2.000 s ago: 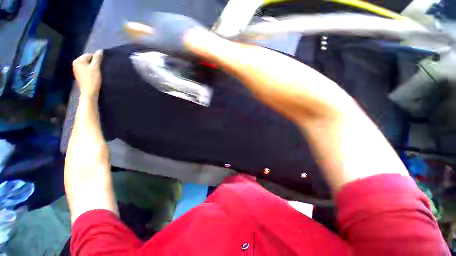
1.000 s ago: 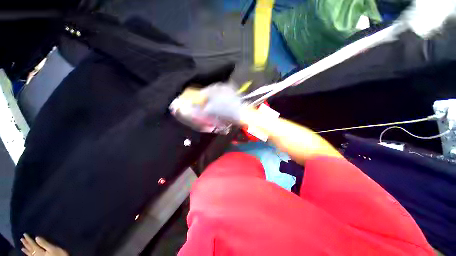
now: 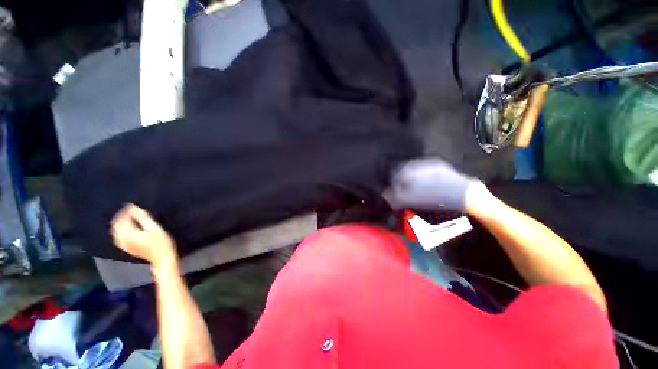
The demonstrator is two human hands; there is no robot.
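A dark jacket (image 3: 238, 162) lies stretched across the padded table, its left end rounded over the board. My left hand (image 3: 142, 236), bare and blurred, is on or just over the cloth near its lower left edge, with the fingers curled. My right hand (image 3: 431, 187), in a grey glove, is blurred at the right end of the jacket. Its fingertips meet the dark cloth, but their grip is unclear. The steam iron (image 3: 501, 119), with its tan handle, stands apart at the upper right, and neither hand is on it.
A pale bar (image 3: 162, 65) crosses the far side of the grey table (image 3: 101, 97). A yellow hose (image 3: 509, 32) and a whitish hose (image 3: 606, 73) run to the iron. A red and white item (image 3: 441, 232) lies by my right wrist. Green bundles (image 3: 588, 137) are at the right.
My right hand has let go of the iron, which now rests at the upper right. The view has turned back left, showing more of the jacket. The buttons along its near edge no longer show clearly.
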